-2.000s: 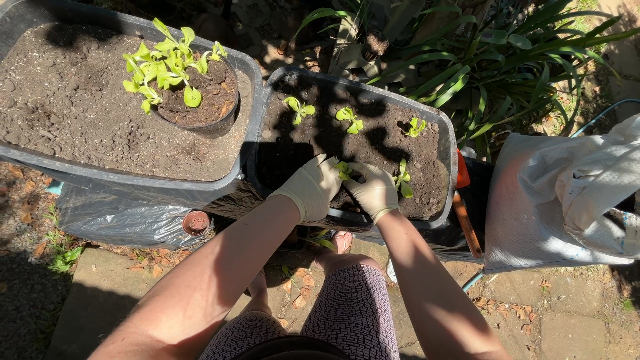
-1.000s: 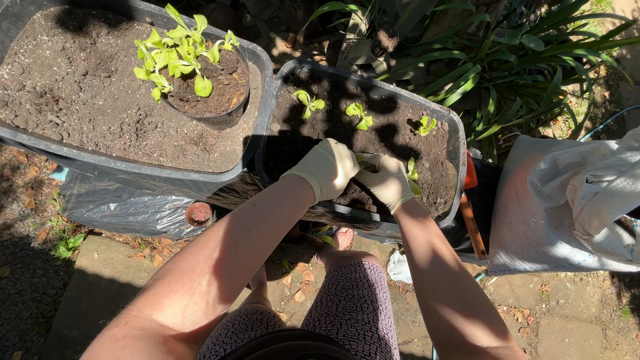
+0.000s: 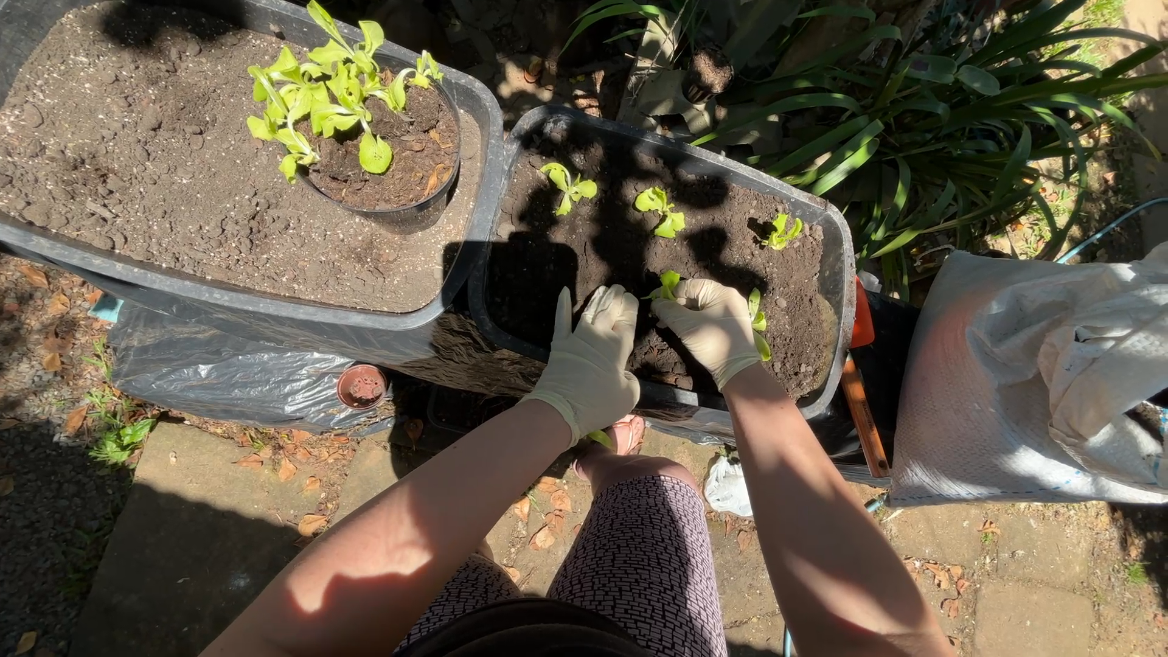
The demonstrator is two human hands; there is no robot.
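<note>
My gloved right hand (image 3: 712, 328) pinches a small lettuce-like seedling (image 3: 668, 284) at the soil in the right-hand planter (image 3: 835, 274). My gloved left hand (image 3: 595, 360) rests on the dark soil left of it, fingers apart and nothing seen in them; its fingertips touch the soil. Another seedling (image 3: 757, 324) stands just right of my right hand, partly hidden by it. Along the far side of the planter grow a left seedling (image 3: 568, 188), a middle seedling (image 3: 660, 212) and a right seedling (image 3: 782, 232). The roots of the pinched seedling are hidden.
A larger soil-filled planter (image 3: 365, 315) adjoins on the left, bearing a black pot (image 3: 415, 216) of leafy seedlings (image 3: 338, 100). A small brown pot (image 3: 361, 386) lies on black plastic. At right are an orange-handled tool (image 3: 862, 415) and a white woven sack (image 3: 985, 383). Strappy plants grow behind.
My left hand has moved apart from my right hand and opened over the soil. The seedling at my right fingertips now shows plainly; one second ago my hands mostly covered it.
</note>
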